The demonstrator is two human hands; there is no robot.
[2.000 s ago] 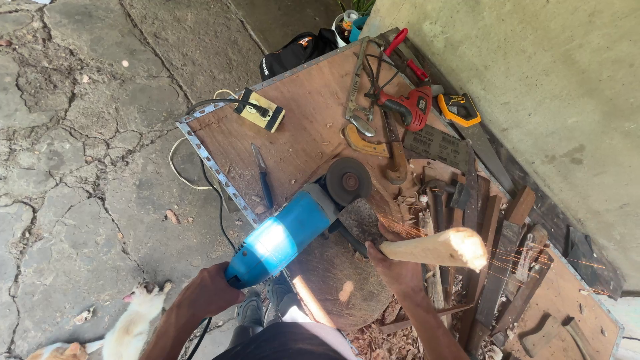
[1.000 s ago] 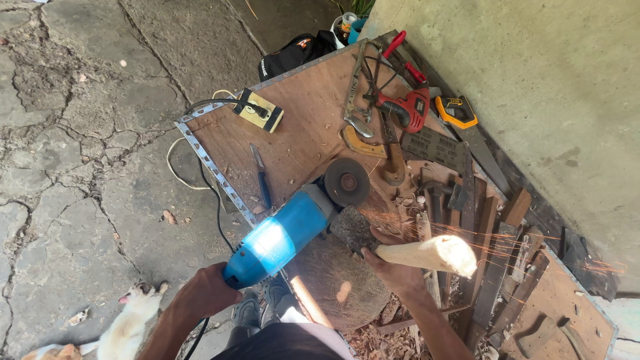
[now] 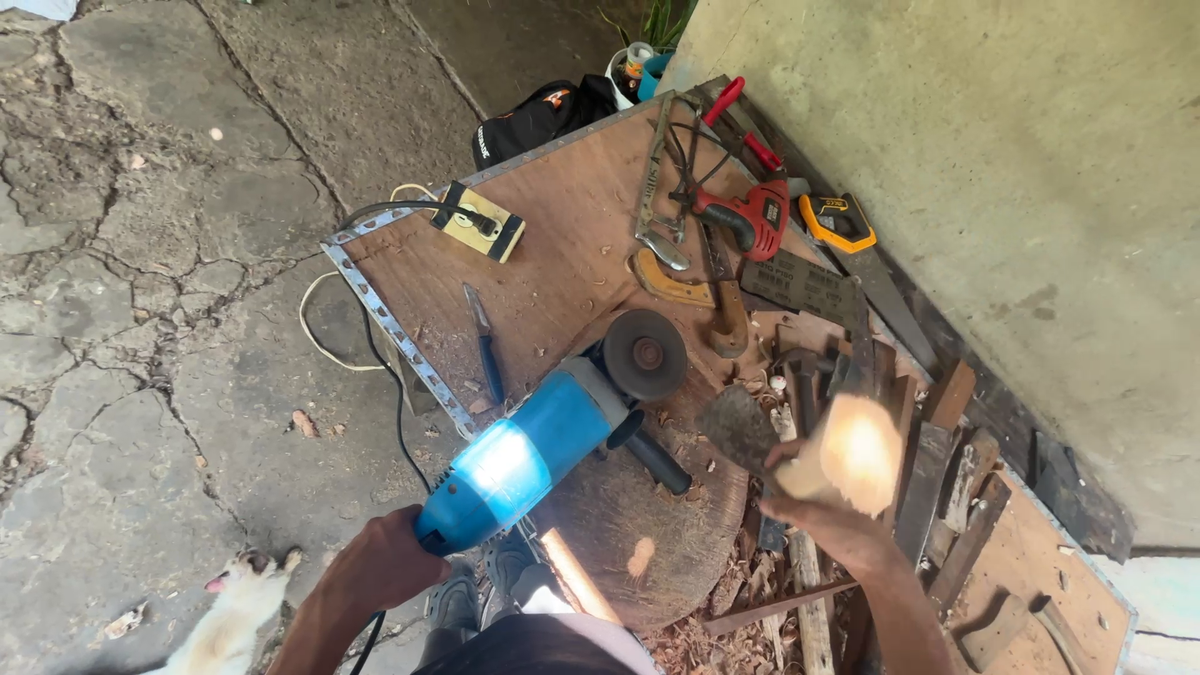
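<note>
My left hand (image 3: 398, 558) grips the rear body of a blue angle grinder (image 3: 525, 450). Its dark grinding disc (image 3: 645, 354) faces up over a round wooden stump (image 3: 656, 525), and its black side handle (image 3: 658, 461) points down to the right. My right hand (image 3: 806, 492) is closed around a pale wooden handle (image 3: 858, 455), whose end is turned up toward me. A dark, rough metal blade (image 3: 738, 428) extends from my right hand's left side, apart from the disc. No sparks show.
On the plywood table (image 3: 562, 216) lie a blue-handled knife (image 3: 487, 347), a power outlet box (image 3: 478, 222), a red drill (image 3: 755, 220) and handsaws (image 3: 839, 225). Wood and metal scraps (image 3: 923, 487) crowd the right. A black cord (image 3: 389, 347) hangs at the left; a light-coloured animal (image 3: 234, 619) lies below.
My right hand has moved the blade and handle away from the disc, to the right, and tipped the handle's end up. The sparks have stopped. The left hand still holds the grinder.
</note>
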